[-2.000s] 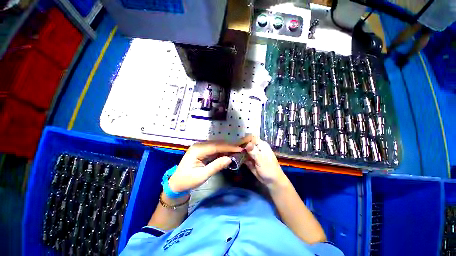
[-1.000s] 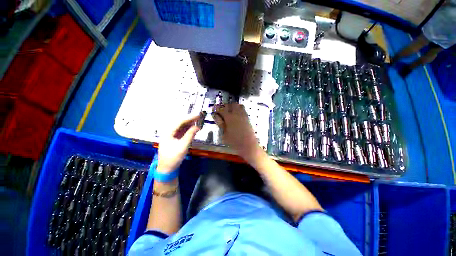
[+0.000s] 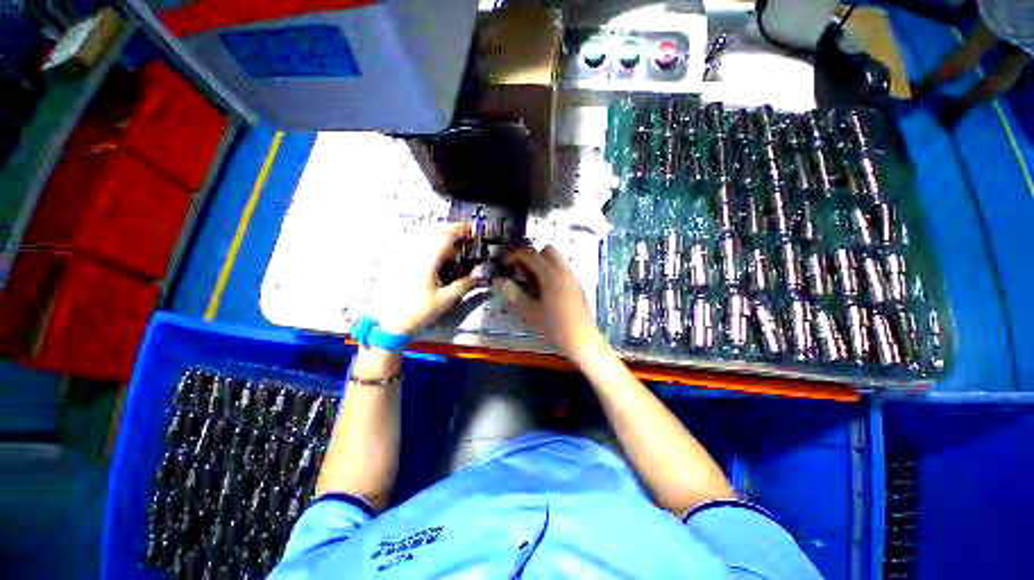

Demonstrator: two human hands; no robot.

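Note:
The dark holding fixture (image 3: 490,227) sits on the pale perforated base plate (image 3: 340,244), below the laser marking head (image 3: 329,68). My left hand (image 3: 417,283) is at the fixture's left and front side, fingers curled. My right hand (image 3: 552,297) is at its right and front side, fingertips bent inward. A small shiny metal part (image 3: 482,272) shows between my fingertips at the front of the fixture. My fingers and the glare partly hide it, and I cannot tell which hand grips it.
The green parts tray (image 3: 680,210) with rows of metal parts lies right of the plate. The control panel (image 3: 630,54) is behind it. A blue bin of parts (image 3: 244,465) stands front left, more blue bins (image 3: 958,482) front right. Red bins (image 3: 113,244) are far left.
Both hands have come together at the front of the fixture; my left hand moved in from the left, where it held a part. The view has shifted slightly.

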